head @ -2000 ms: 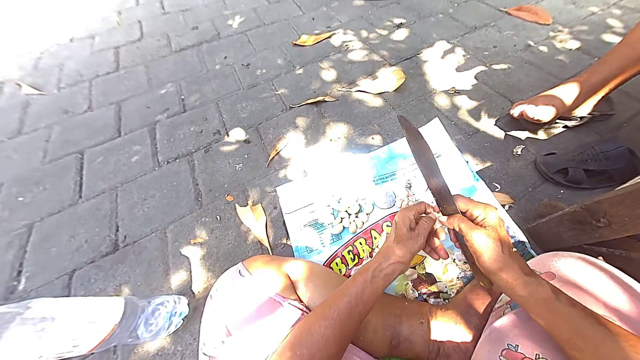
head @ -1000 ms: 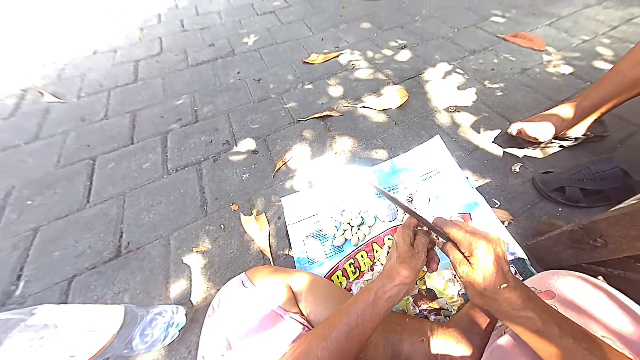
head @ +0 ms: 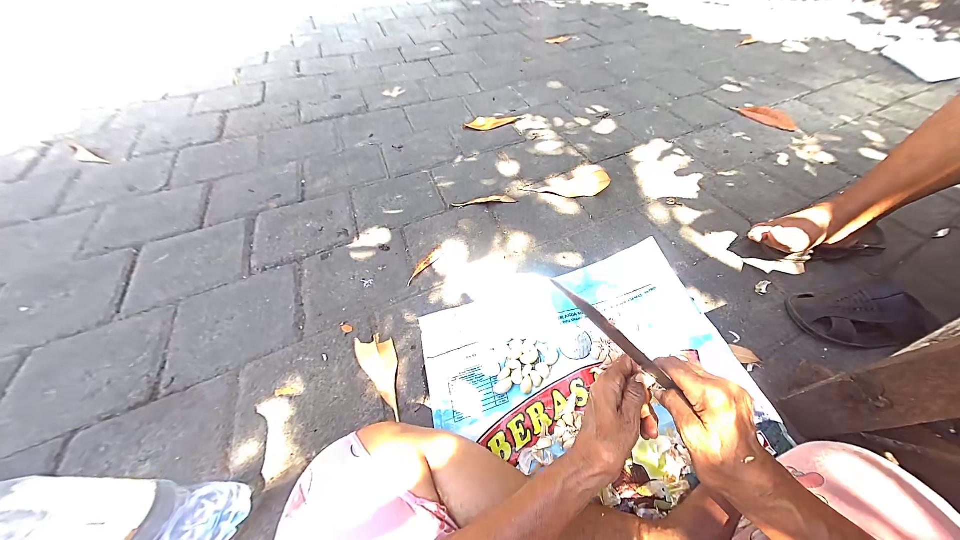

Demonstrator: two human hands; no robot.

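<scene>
My right hand (head: pixel 712 412) is closed around a long dark knife (head: pixel 604 324), its blade pointing up and to the left. Just left of it, my left hand (head: pixel 616 409) has its fingers curled near the blade; a small piece seems pinched there, too hidden to identify. Below both hands lies a flattened printed sack (head: pixel 465 337) on the paving. On the sack are a small pile of pale peeled cloves, probably garlic (head: pixel 525 366), and papery skins with scraps (head: pixel 652 480) close to my lap.
A clear plastic bottle (head: pixel 202 510) lies at lower left. Another person's foot (head: pixel 795 232) in a sandal is at right, beside an empty dark sandal (head: pixel 862 315) and a wooden beam (head: pixel 870 390). Dry leaves (head: pixel 574 182) dot the paving.
The knife blade, more upright two seconds ago, now tilts lower and farther left. Both hands remain close together above the sack.
</scene>
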